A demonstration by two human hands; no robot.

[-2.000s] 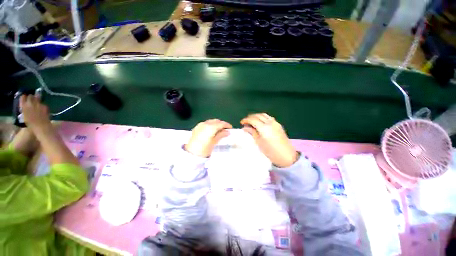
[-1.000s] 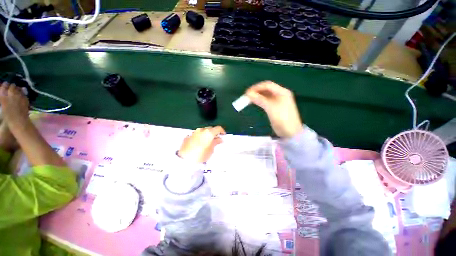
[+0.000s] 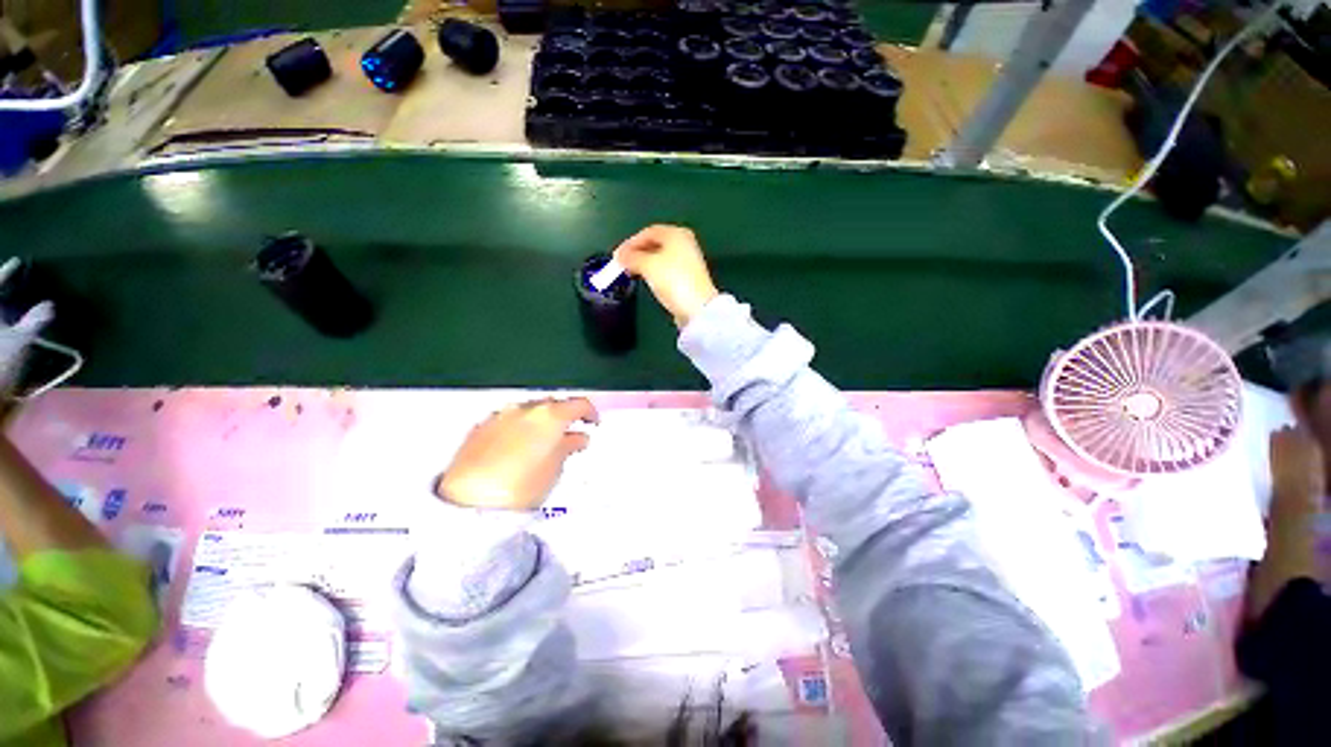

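Observation:
My right hand (image 3: 669, 270) pinches a small white label (image 3: 607, 273) at the top of a black cylindrical unit (image 3: 607, 314) standing on the green conveyor belt (image 3: 876, 292). Whether the label touches the top is hard to tell. My left hand (image 3: 514, 453) rests on the white label sheets (image 3: 664, 482) on the pink bench, fingers bent; it is hidden whether it grips a sheet. Another black cylindrical unit (image 3: 314, 285) is on the belt to the left, looking tilted in this view.
A pink desk fan (image 3: 1143, 406) stands at right with a white cable. A white round item (image 3: 275, 660) lies at left. Stacked black units (image 3: 715, 80) sit on the far bench. A neighbour's green sleeve (image 3: 73, 635) is at left; another person's arm (image 3: 1292, 504) is at right.
The right hand came off the sheets with a label and moved over to the unit's top. The left hand stays on the sheets. The units have shifted along the belt.

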